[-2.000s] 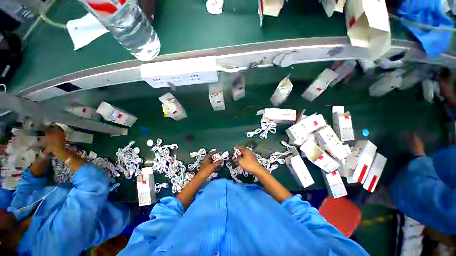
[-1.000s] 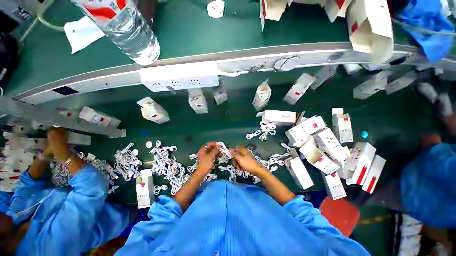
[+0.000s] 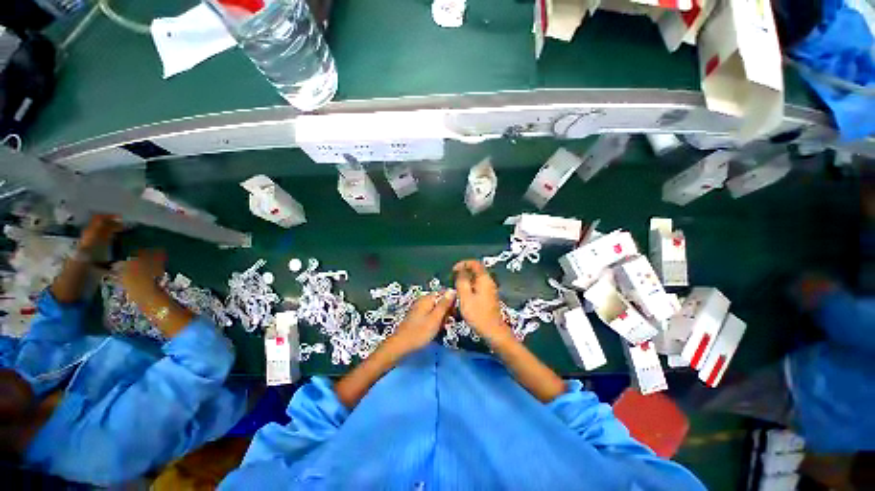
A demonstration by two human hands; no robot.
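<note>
White bundled cables [image 3: 331, 316] lie in tangled heaps on the green surface in front of me and to the left. My left hand [image 3: 425, 316] is over the heap's right part, its fingertips pinched together. My right hand [image 3: 476, 292] is beside it, fingers bent, fingertips nearly touching the left ones. Something small and white shows at the left fingertips; the fingers hide most of it. A smaller cable bundle [image 3: 523, 253] lies just beyond my right hand, next to a white box [image 3: 548, 227].
White cartons [image 3: 640, 288] are piled right of centre. An upright box [image 3: 281, 350] stands at left. Spaced boxes [image 3: 482, 186] stand below the pale rail [image 3: 499, 117] with a power strip [image 3: 369, 136]. A water bottle [image 3: 293, 62] is above. Workers' arms [image 3: 158, 297] are at both sides.
The row of boxes below the rail has shifted left. My hands have changed grip and the white piece between them is now mostly hidden. The view has shifted slightly.
</note>
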